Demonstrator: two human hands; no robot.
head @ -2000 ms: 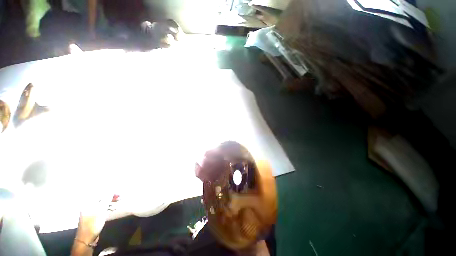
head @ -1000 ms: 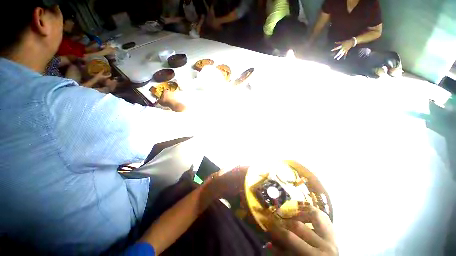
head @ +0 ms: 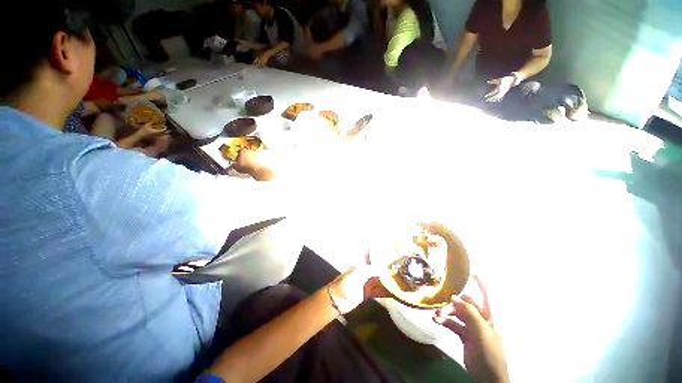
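A round gold base housing [head: 455,269] is held tilted, open side up, over the table's near edge. Inside it are a black fan unit [head: 416,272] with a pale round centre and small pale fittings beside it. My left hand [head: 357,286], with a thin band at the wrist, grips the housing's left rim. My right hand [head: 471,318] has its fingers at the lower right rim. Glare hides the upper left part of the housing. A white round edge [head: 411,323] shows just below it.
A neighbour in a light blue shirt [head: 142,217] sits close at the left, a hand on a gold housing [head: 241,146]. Dark housings [head: 259,105] and other gold ones lie farther back on the glaring white table [head: 314,79]. Several people sit along the far side.
Since one second ago the housing has turned, so the fan unit now lies toward its near side. My right hand has moved from inside the shell to its outer rim. The view has shifted slightly.
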